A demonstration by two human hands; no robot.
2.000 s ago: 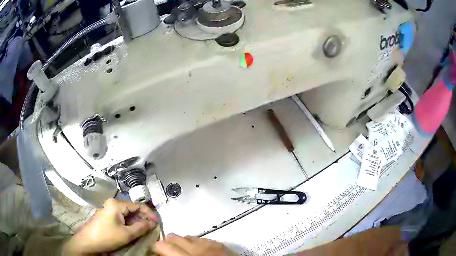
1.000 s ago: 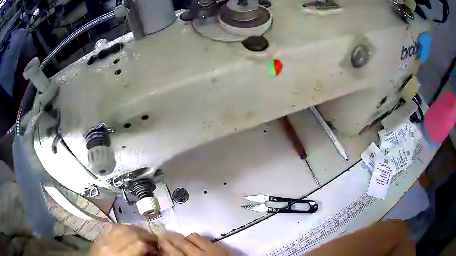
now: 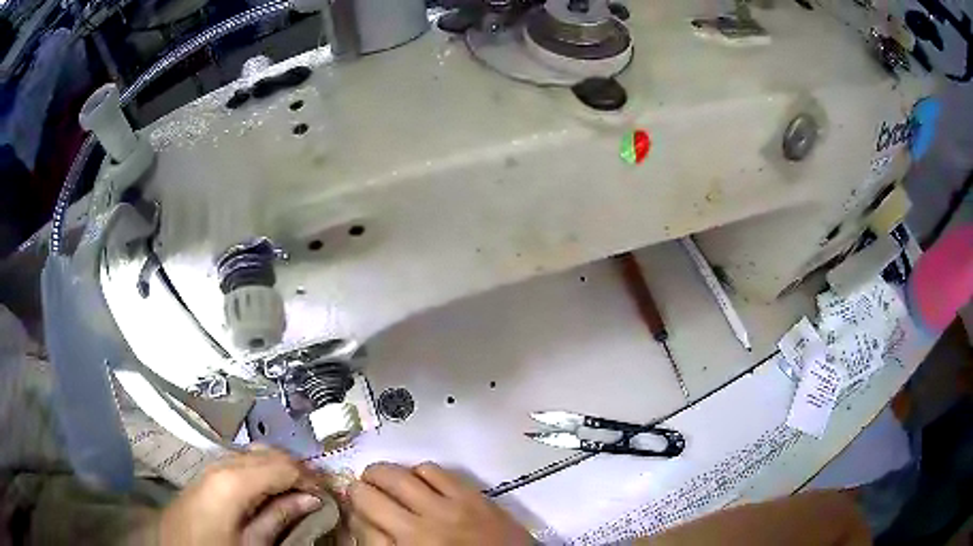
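The cream Brother sewing machine (image 3: 501, 181) fills the view, with its needle end at the lower left. My left hand (image 3: 240, 499) is just in front of the needle area, its fingers pinching a small folded khaki piece (image 3: 312, 525). My right hand (image 3: 427, 507) is beside it, with its fingertips on the same cloth. The needle and presser foot are hidden behind the tension parts and my fingers. Striped cream lining (image 3: 160, 453) lies left of the needle area, and khaki cloth (image 3: 64, 469) lies at the far left.
Black-handled thread snips (image 3: 608, 435) lie open-bladed on the machine bed. A brown-handled metal tool (image 3: 642, 299) and a white pen (image 3: 717, 293) lie under the arm. Printed paper tags (image 3: 848, 341) are at the right. A printed ruler (image 3: 694, 480) runs along the table's front edge.
The view has shifted, so the machine sits further right. Both hands stay by the needle area. My left hand has turned slightly, and a folded khaki edge shows in its fingers.
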